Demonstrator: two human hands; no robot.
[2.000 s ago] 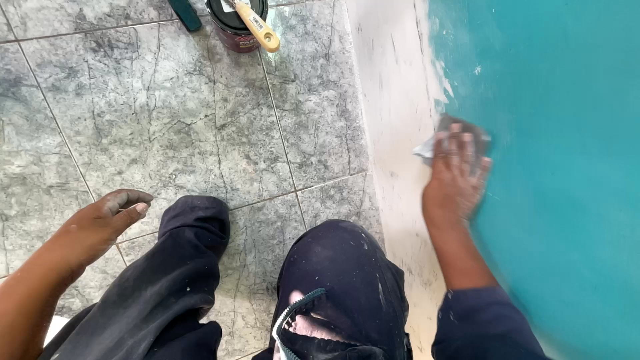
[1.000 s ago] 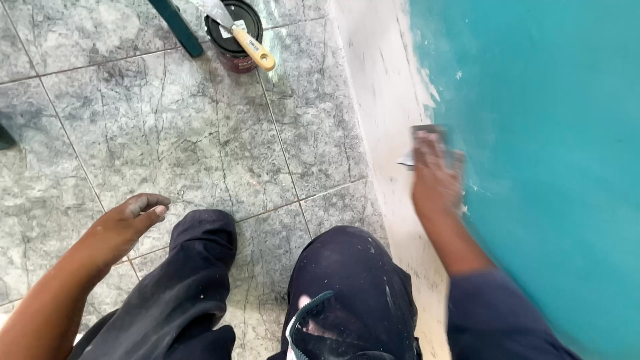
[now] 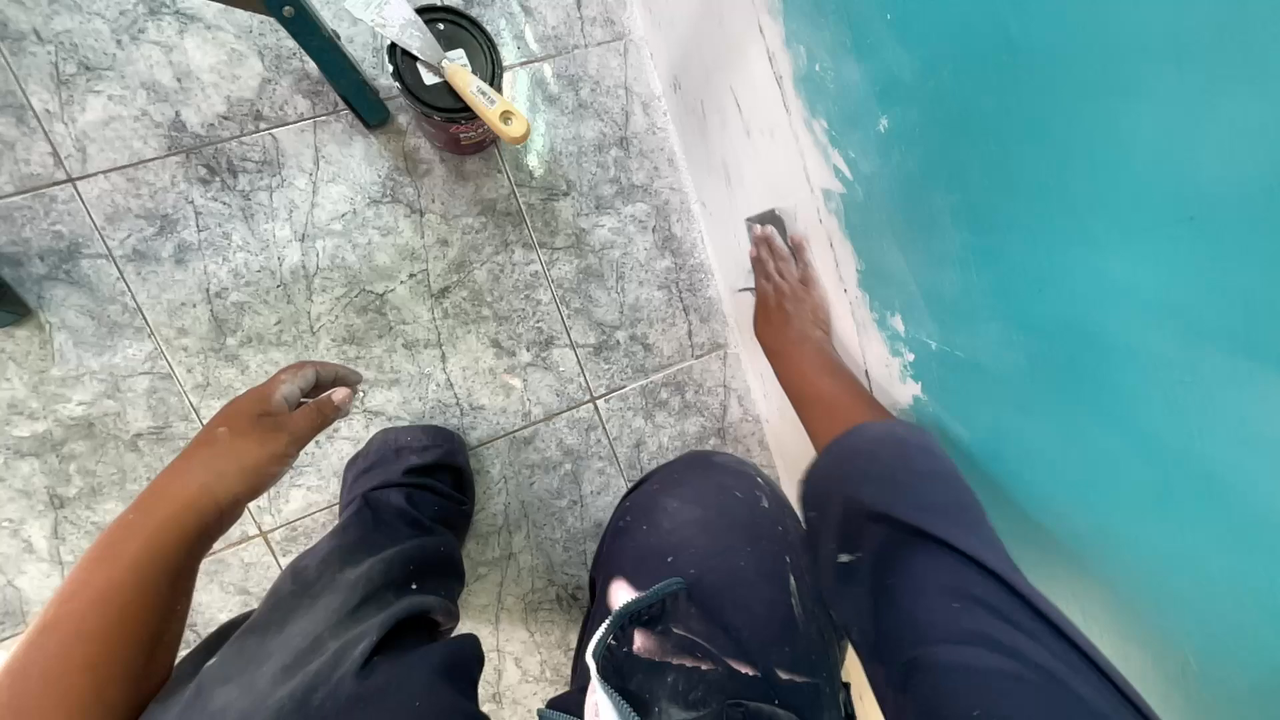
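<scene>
My right hand (image 3: 792,290) lies flat on a dark sheet, apparently sandpaper (image 3: 768,220), pressing it to the white plastered strip (image 3: 705,90) at the foot of the teal wall (image 3: 1060,200). Most of the sheet is hidden under the palm and fingers. My left hand (image 3: 285,415) hangs above the tiled floor at the left, fingers loosely curled with a gap to the thumb and nothing visible between them. It is dusty with pale powder.
A putty knife with a wooden handle (image 3: 487,103) rests across the black lid of a paint can (image 3: 455,135) on the tiles. Left of it stands a dark green metal leg (image 3: 340,70); another dark piece (image 3: 10,303) shows at the left edge. My knees are below.
My right hand has moved from the teal paint's edge onto the white strip, with the sheet still under it. The left hand stays curled over the floor.
</scene>
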